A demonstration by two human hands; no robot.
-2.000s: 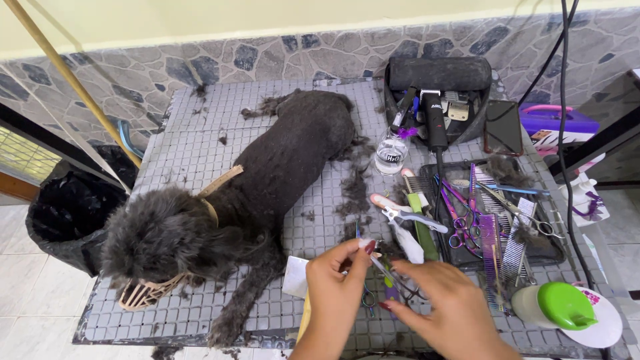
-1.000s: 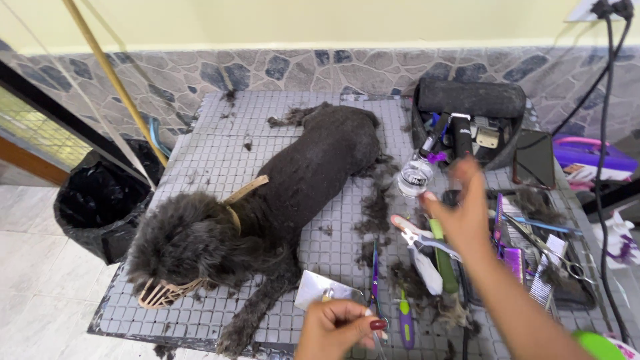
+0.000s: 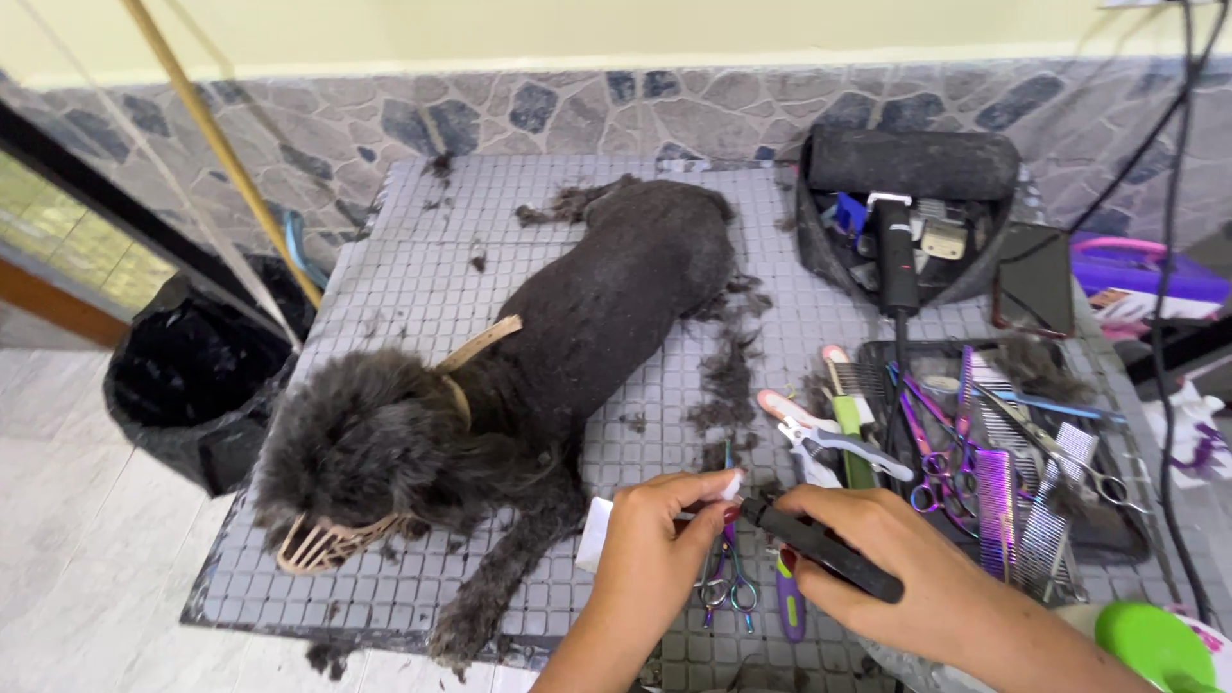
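My left hand [image 3: 664, 539] pinches a small piece of white cotton [image 3: 733, 484] between thumb and fingertips. My right hand [image 3: 881, 558] holds a slim black tool [image 3: 818, 549], its tip close to the cotton. Below my hands lie iridescent scissors [image 3: 731, 577] and a purple and green handled tool [image 3: 790, 602]. A dark-haired dog [image 3: 616, 289] lies on the gridded table mat to the left, wearing a basket muzzle [image 3: 337, 544] and a tan collar [image 3: 481, 345]. Beyond my fingers are nail clippers [image 3: 837, 438] and a green handled comb [image 3: 851, 433].
A black tray [image 3: 1107, 539] at the right holds shears and metal combs. Behind it stand a black case [image 3: 910, 164] with a hair clipper [image 3: 895, 255], and a phone [image 3: 1035, 279]. Loose hair [image 3: 727, 380] lies beside the dog. A lined bin [image 3: 192, 385] stands left; cords hang right.
My right hand, seen empty near the clear jar one second ago, is back beside my left and holds the black tool. The dog stays lying down. The view has shifted.
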